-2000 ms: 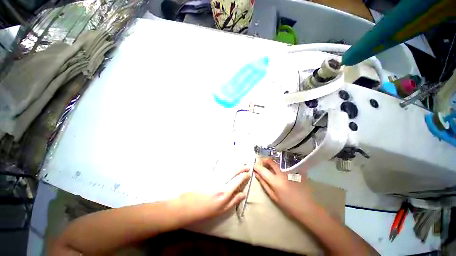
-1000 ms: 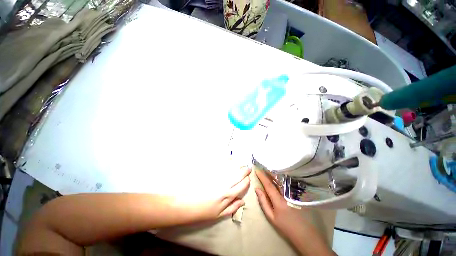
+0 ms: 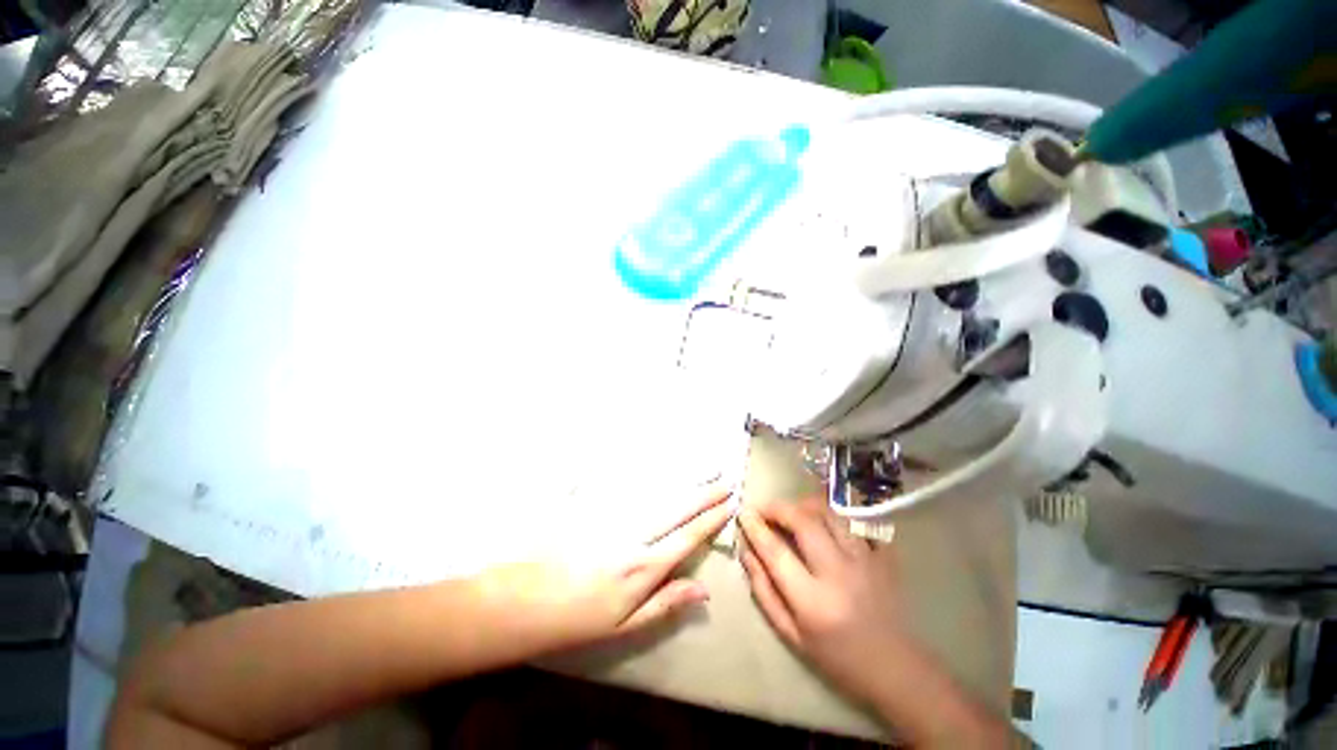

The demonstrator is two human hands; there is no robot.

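A khaki garment panel [image 3: 938, 586] lies on the table's front edge, its upper end under the white sewing machine head [image 3: 843, 330]. A narrow pale strip [image 3: 729, 531] lies on the panel between my hands, below the needle area. My left hand [image 3: 653, 572] rests flat at the strip's left side, fingers pointing to the needle. My right hand [image 3: 807, 564] presses flat on the panel just right of the strip. Neither hand visibly grips the cloth. The presser foot and needle are mostly hidden by the head and glare.
Layered beige cloth [image 3: 110, 205] lies on the plastic-covered side table at left. A cyan bottle-shaped patch [image 3: 711, 217] is on the white tabletop [image 3: 396, 293]. Orange-handled scissors [image 3: 1170, 654] and grey-beige scraps [image 3: 1251, 659] are at lower right. A teal tool-like light [image 3: 1217, 81] crosses upper right.
The pale strip's lower end, loose near my left fingers before, now shows less. My hands have moved slightly lower from the needle, and my left fingers are straighter. The camera view has also shifted.
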